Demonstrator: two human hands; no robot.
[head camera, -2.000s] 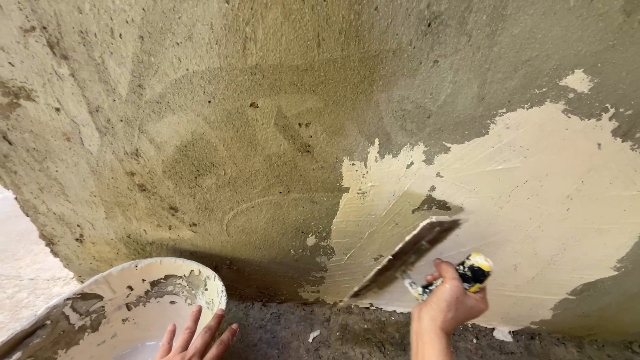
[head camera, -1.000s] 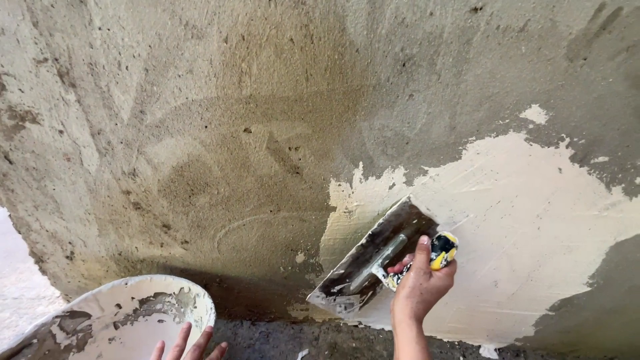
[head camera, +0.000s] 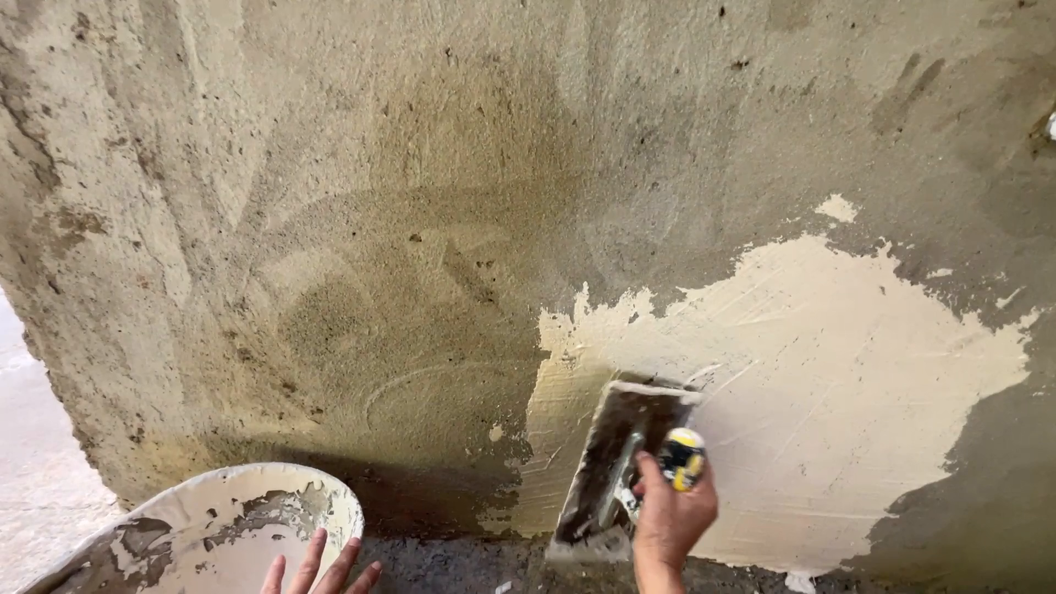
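My right hand (head camera: 675, 511) grips the black and yellow handle of a plastering trowel (head camera: 615, 462). The trowel's steel blade lies against or close to the wall, over the lower left part of a patch of cream plaster (head camera: 833, 388). Bare rough cement wall (head camera: 396, 247) surrounds the patch above and to the left. At the bottom left, my left hand (head camera: 323, 569) has its fingers spread at the right rim of a plaster-smeared basin (head camera: 235, 470); whether they touch it I cannot tell. Wet cream plaster shows inside the basin.
Dark rough floor (head camera: 445, 565) runs along the wall's foot, with a small white scrap (head camera: 503, 587) on it. A lump of plaster (head camera: 800, 582) hangs at the patch's lower edge. The wall's broken left edge borders a bright pale surface (head camera: 41, 429).
The trowel has turned from a diagonal slant to a steeper angle and shifted right over the plaster since one second ago. My left hand stays by the basin.
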